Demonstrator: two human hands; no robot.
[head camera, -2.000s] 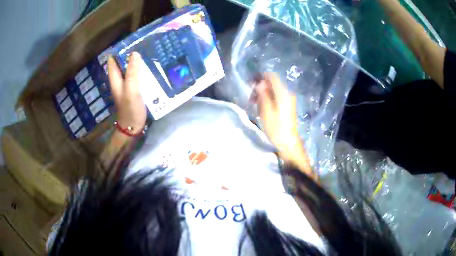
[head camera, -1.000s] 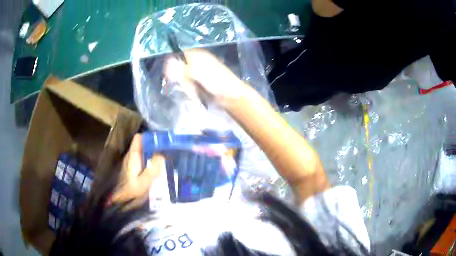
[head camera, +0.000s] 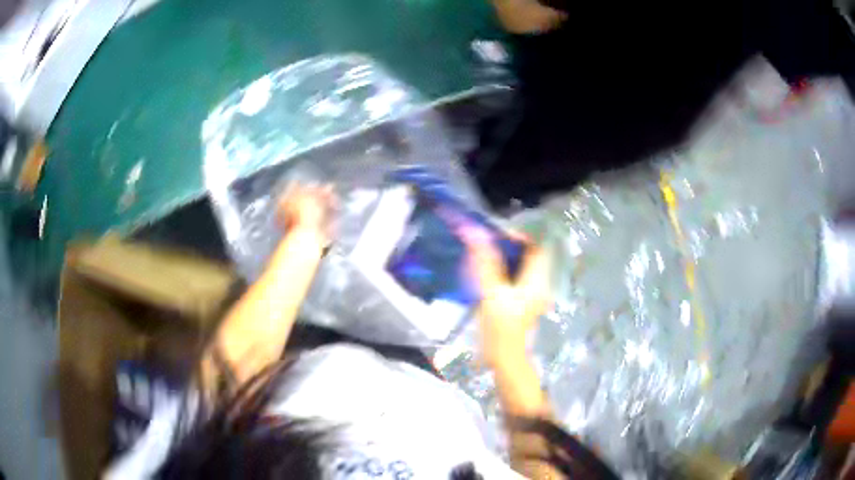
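Observation:
The frame is blurred. A blue and white retail box (head camera: 422, 258) with a dark device picture is tilted in front of my lap. My right hand (head camera: 508, 291) grips its right side. My left hand (head camera: 307, 211) is to the left of the box, against the clear poly bag (head camera: 323, 98); its fingers look curled, but blur hides whether they hold the plastic. The bag spreads from the green table's edge towards my lap, around the left hand. I cannot tell whether the box is inside the bag or in front of it.
An open brown carton (head camera: 86, 347) with blurred box ends stands at lower left. The green table (head camera: 216, 61) lies ahead. A person in black (head camera: 600, 84) is at upper right, with a hand at the top. Shiny clear plastic (head camera: 637, 309) with a yellow strip covers the right side.
The box has gone from my left hand to my right hand and moved up and right. My left hand has moved up to the bag. The view has shifted.

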